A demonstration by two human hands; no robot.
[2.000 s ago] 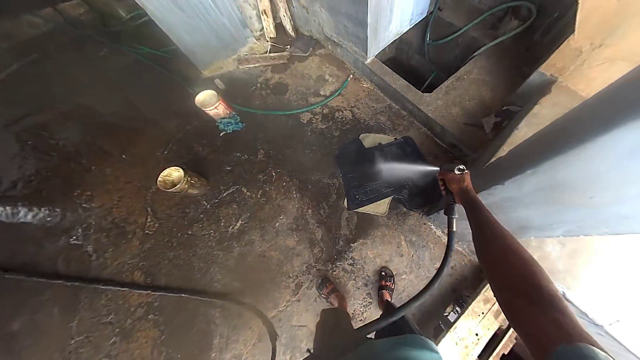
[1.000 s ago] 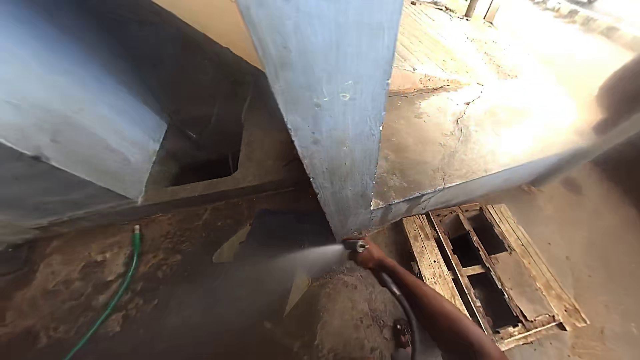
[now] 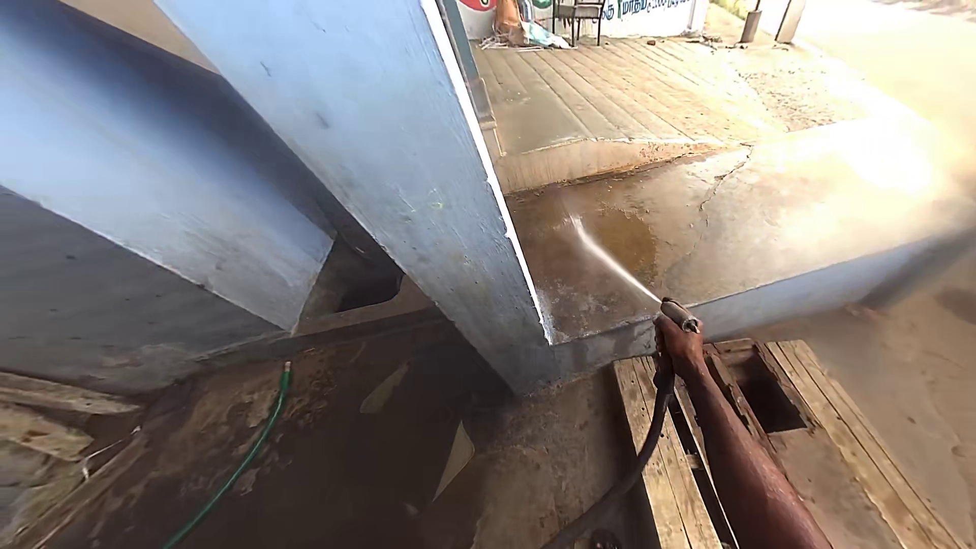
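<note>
My right hand (image 3: pixel 681 343) grips a metal spray nozzle (image 3: pixel 678 313) at the end of a black hose (image 3: pixel 639 465), which runs down below the hand. A white jet of water (image 3: pixel 616 267) leaves the nozzle toward the upper left and lands on the concrete ledge (image 3: pixel 602 305), where a wet patch (image 3: pixel 621 232) shows. The blue-painted pillar (image 3: pixel 427 191) stands left of the jet. On the dark floor left of the hose are pale, angular shapes (image 3: pixel 456 460), part of something dark that is hard to make out. My left hand is out of view.
A green hose (image 3: pixel 255 450) lies on the floor at the left, near wooden planks (image 3: pixel 46 435). Beneath my right forearm is a wooden frame (image 3: pixel 846 450) with openings. Behind the ledge stretches a grooved platform (image 3: pixel 610 91) with a chair (image 3: pixel 579 15). A dark opening (image 3: pixel 370 286) lies left of the pillar.
The view has swung far toward the pillar and ledge. Earlier the jet struck a dark mat-like piece on the floor; now it hits the ledge beyond the pillar. My right hand keeps hold of the nozzle.
</note>
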